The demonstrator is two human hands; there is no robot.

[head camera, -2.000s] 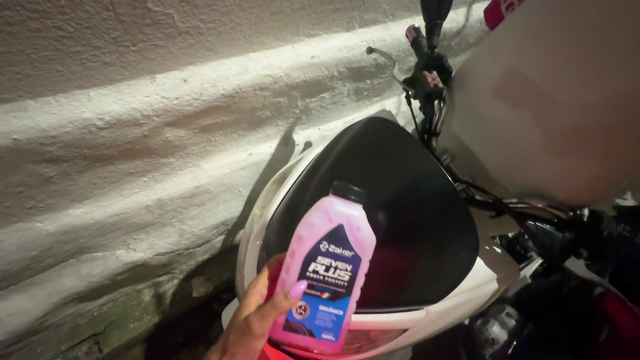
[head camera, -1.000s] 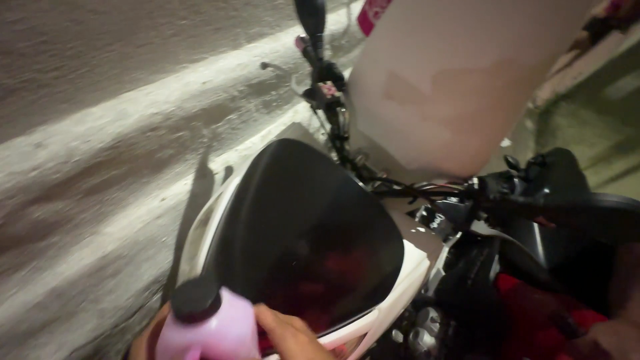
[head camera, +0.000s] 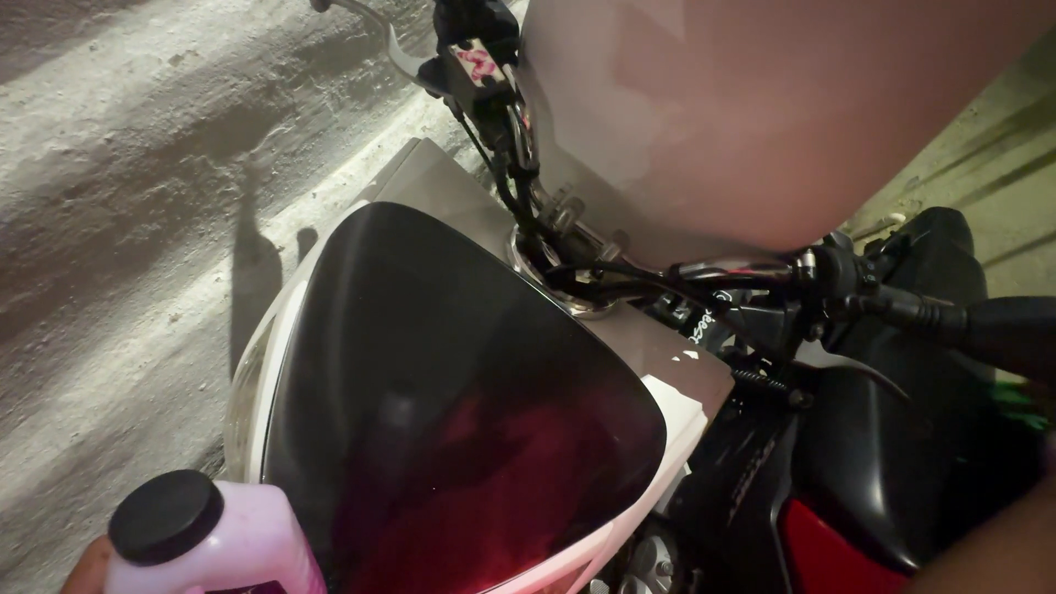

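At the lower left, a pink plastic bottle (head camera: 247, 528) with a black screw cap (head camera: 165, 516) stands partly in view; its lower part is cut off by the frame. Part of my left hand (head camera: 87, 568) shows behind its left side, gripping it. Beside the bottle lies a motorcycle's glossy black panel (head camera: 462, 371) with a white rim. My right hand is out of view; a blurred patch of skin (head camera: 990, 544) at the bottom right looks like my forearm.
Motorcycle handlebars (head camera: 734, 276) with cables and a metal lever (head camera: 400, 49) cross beyond the panel. Behind them bulges a large pale, smooth panel (head camera: 742, 124). A rough whitish wall (head camera: 148, 247) runs along the left. Black and red bodywork (head camera: 833, 536) is at the right.
The bottle has moved down and left in view, from in front of the black panel. A second hand beside it one second ago has left it. The view has shifted right and closer.
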